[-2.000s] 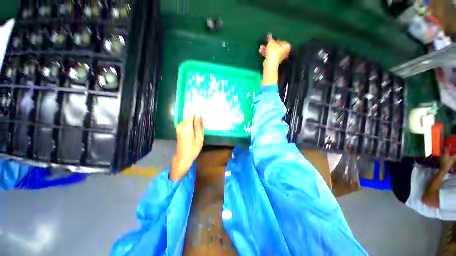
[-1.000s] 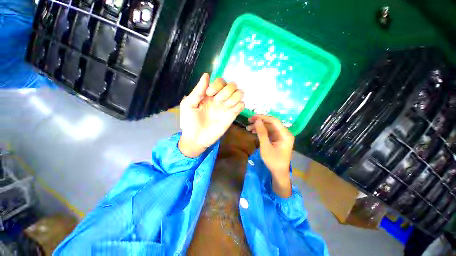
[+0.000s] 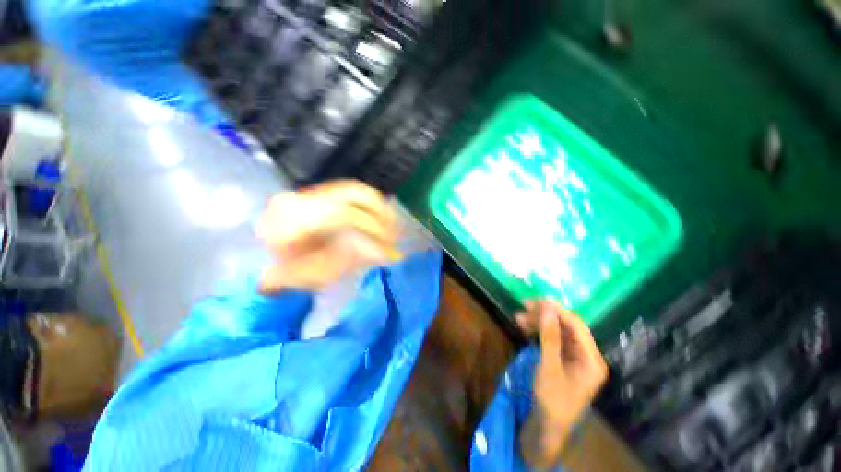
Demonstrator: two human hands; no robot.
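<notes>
The bright green tray (image 3: 645, 205) lies on the dark green bench, tilted in view, with many tiny white pieces (image 3: 516, 212) scattered in it. My left hand (image 3: 332, 235) is raised left of the tray and blurred, its fingers curled; I cannot tell whether it holds anything. My right hand (image 3: 564, 369) is at the tray's near right corner, thumb and fingers close together; whether a small part sits between the fingertips is too blurred to tell.
Black blister trays (image 3: 304, 83) stand at the upper left, and more black trays (image 3: 728, 387) at the lower right. Two small dark pieces lie on the bench, one beyond the tray (image 3: 616, 35) and one to its right (image 3: 771, 149). A carton (image 3: 74, 359) is on the left.
The view has turned and shifted left. My left hand has moved away from the tray's near edge to the left. My right hand remains near the tray's near right side.
</notes>
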